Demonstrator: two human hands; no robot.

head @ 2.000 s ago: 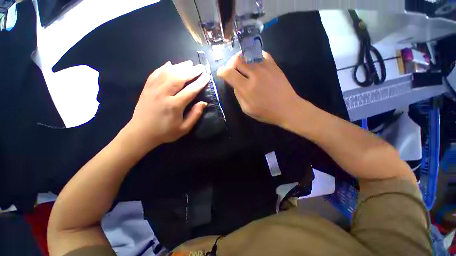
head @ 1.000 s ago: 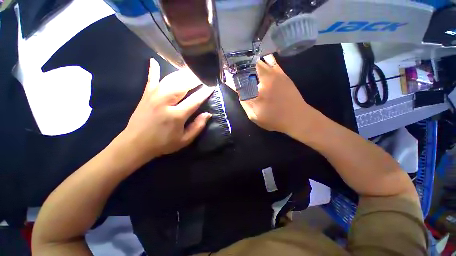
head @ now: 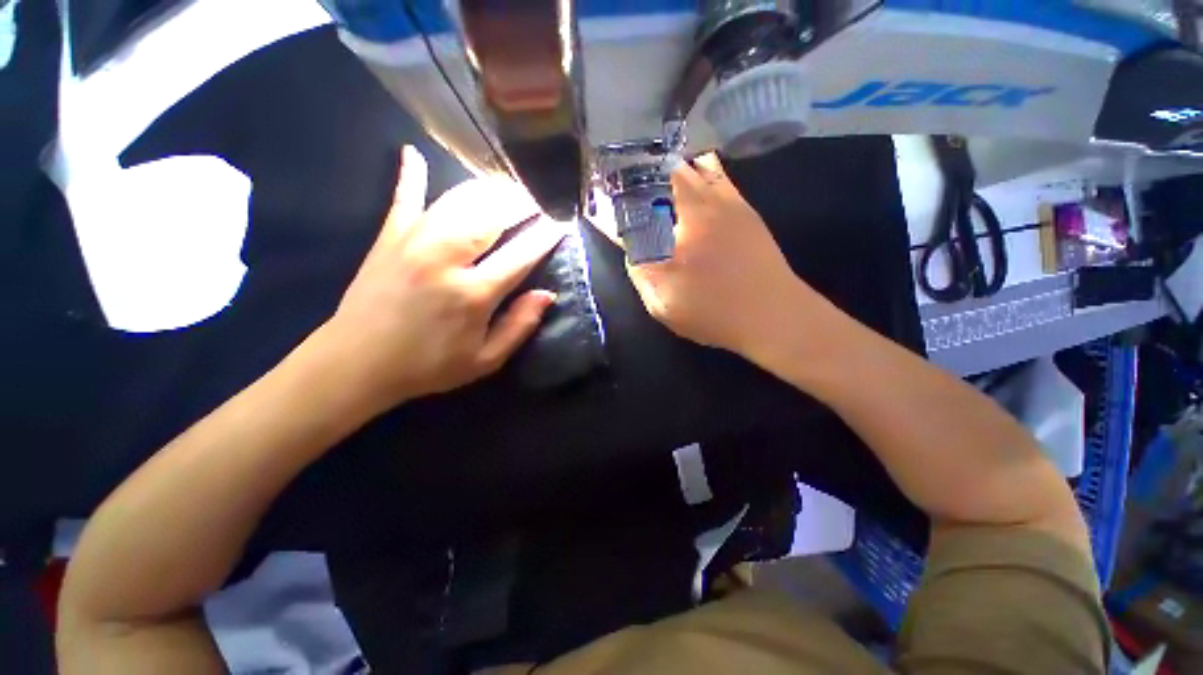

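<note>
A large black garment panel (head: 435,462) covers the table under the machine. A narrow dark strip with a shiny ladder-like line, perhaps a zipper (head: 583,284), runs from the needle area toward me. My left hand (head: 442,284) lies on the cloth left of it, fingertips near the needle, fingers spread. My right hand (head: 712,257) rests on the cloth right of the needle, beside a grey block (head: 647,224); its fingertips are partly hidden. The needle is hidden by the machine head (head: 924,66). A short white strip (head: 691,473) lies on the panel near the front edge.
Black scissors (head: 963,244) lie at the right, near a small coloured packet (head: 1090,234). A pale ruler band (head: 1000,313) runs along the table edge. A blue basket (head: 881,570) stands below at right. Grey-blue cloth (head: 284,613) hangs at lower left.
The view has tilted upward since the first frame, bringing more of the machine head into view. My left thumb and index have spread apart. Both hands stay at the needle area.
</note>
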